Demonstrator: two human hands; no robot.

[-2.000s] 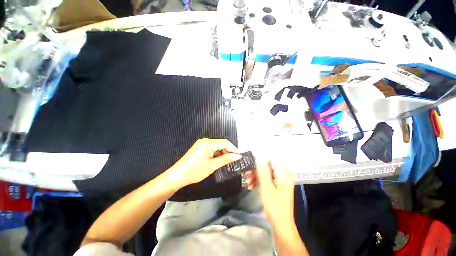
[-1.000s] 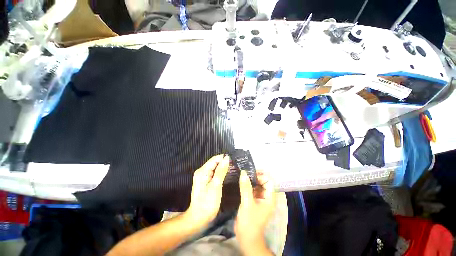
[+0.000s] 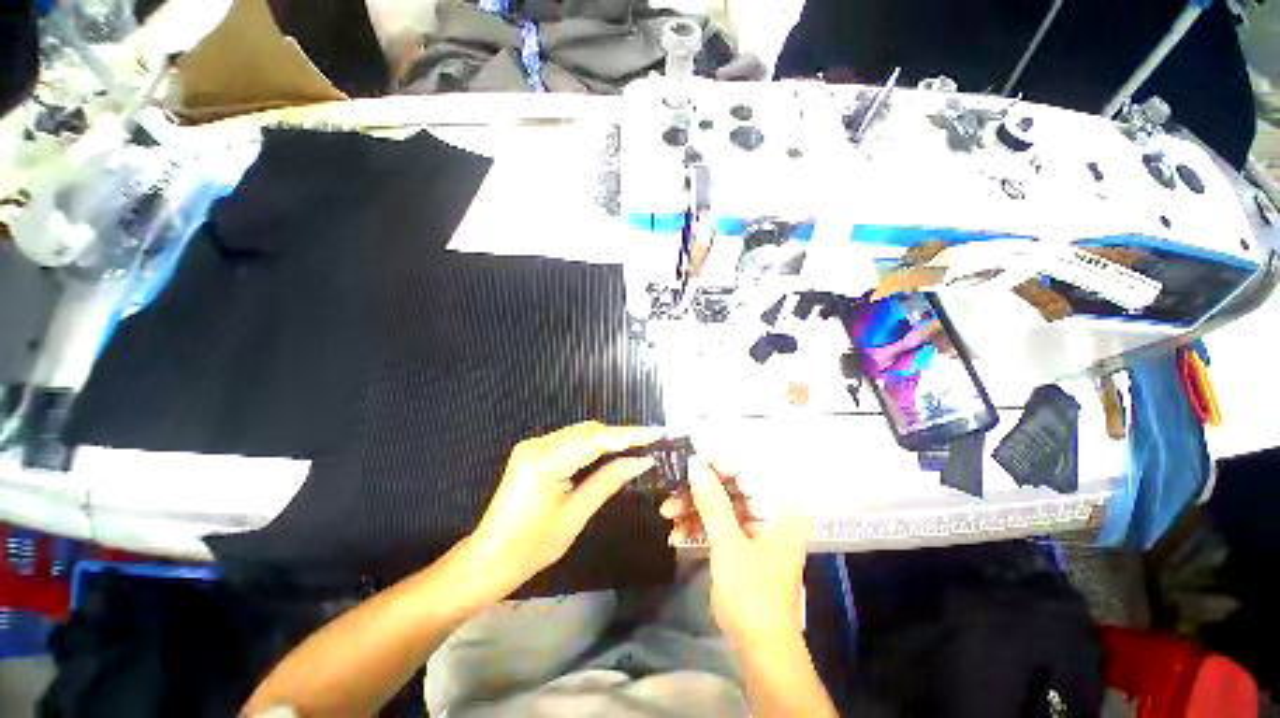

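A large black ribbed fabric panel [image 3: 421,379] lies flat on the white table, left of the needle area, its right edge running below the presser foot [image 3: 674,299]. My left hand [image 3: 555,498] is over the panel's lower right part, its fingers pinching a small dark label piece [image 3: 674,460]. My right hand [image 3: 751,547] is just to the right, its thumb and fingers on the same small piece. Whether the piece touches the panel is hard to tell. Overexposure partly washes out my right hand.
The white sewing machine head [image 3: 912,168] stands behind. Right of the needle lie small black scraps, a lit smartphone [image 3: 920,368] and dark fabric scraps [image 3: 1042,441]. Clear plastic bags [image 3: 84,211] are at far left. A blue cloth strip [image 3: 1162,449] hangs at the right edge.
My hands have moved up from the panel's lower edge, and the dark piece shows smaller between the fingertips. The panel and phone keep their places on the table; the camera view has shifted slightly.
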